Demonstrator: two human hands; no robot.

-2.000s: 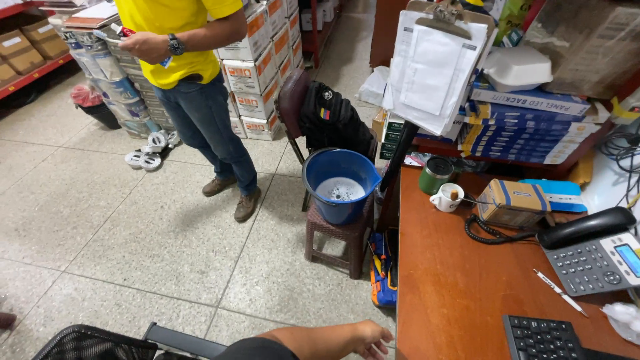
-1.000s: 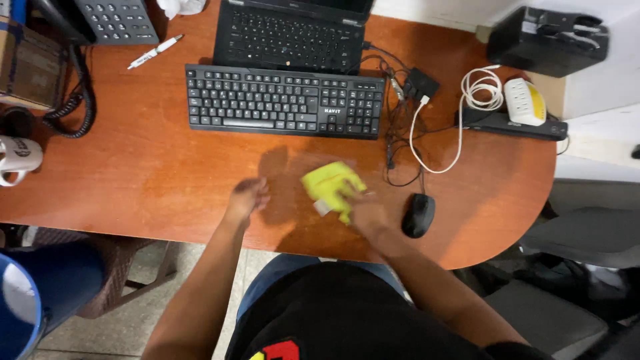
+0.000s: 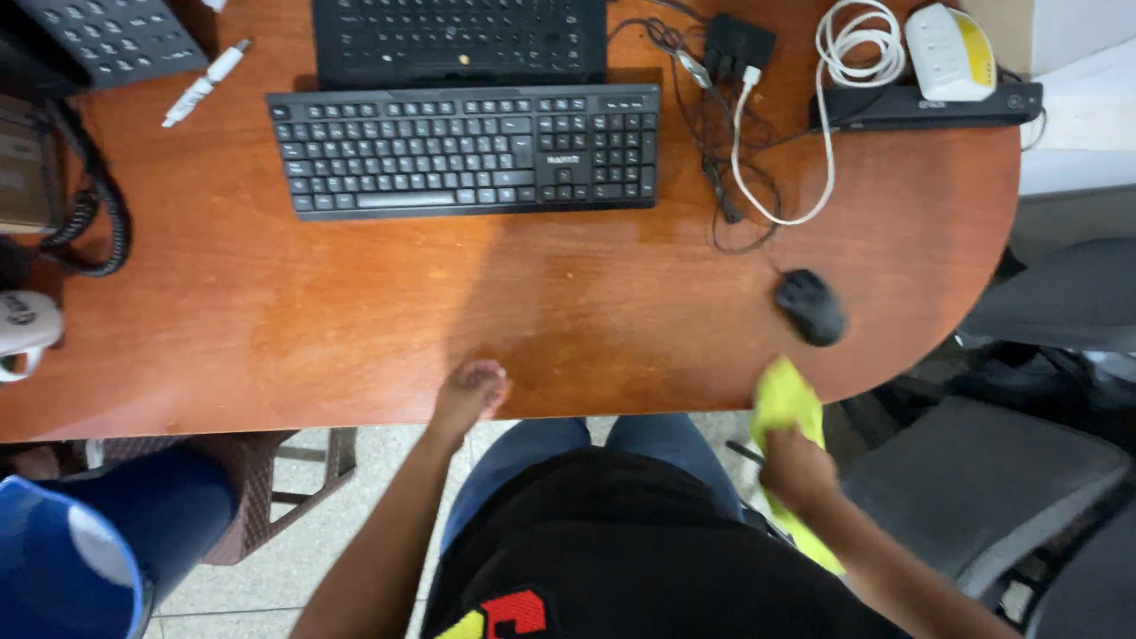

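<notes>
My right hand (image 3: 799, 466) grips a yellow-green cloth (image 3: 790, 395) at the front right edge of the desk; one end lies toward the desk top and the rest hangs below the hand. A black computer mouse (image 3: 810, 307) sits just above the cloth. Over the front edge of the wooden desk (image 3: 373, 328) is my left hand (image 3: 475, 386), its fingers curled, with nothing seen in it. A black keyboard (image 3: 470, 151) lies farther back, in front of an open laptop (image 3: 461, 40), whose screen is out of view.
Black cables and a coiled white cable (image 3: 830, 169) lie near a black bar-shaped device (image 3: 932, 106). At left are a desk phone (image 3: 115, 35), a marker (image 3: 206, 82) and a white mug (image 3: 27, 324). A blue bucket (image 3: 169, 506) stands below left; a grey chair (image 3: 985, 479) is at right.
The cloth was on the desk under my right hand a second ago; now that hand holds it at the front edge, farther right. Two seconds ago the view faced the floor and a person in yellow.
</notes>
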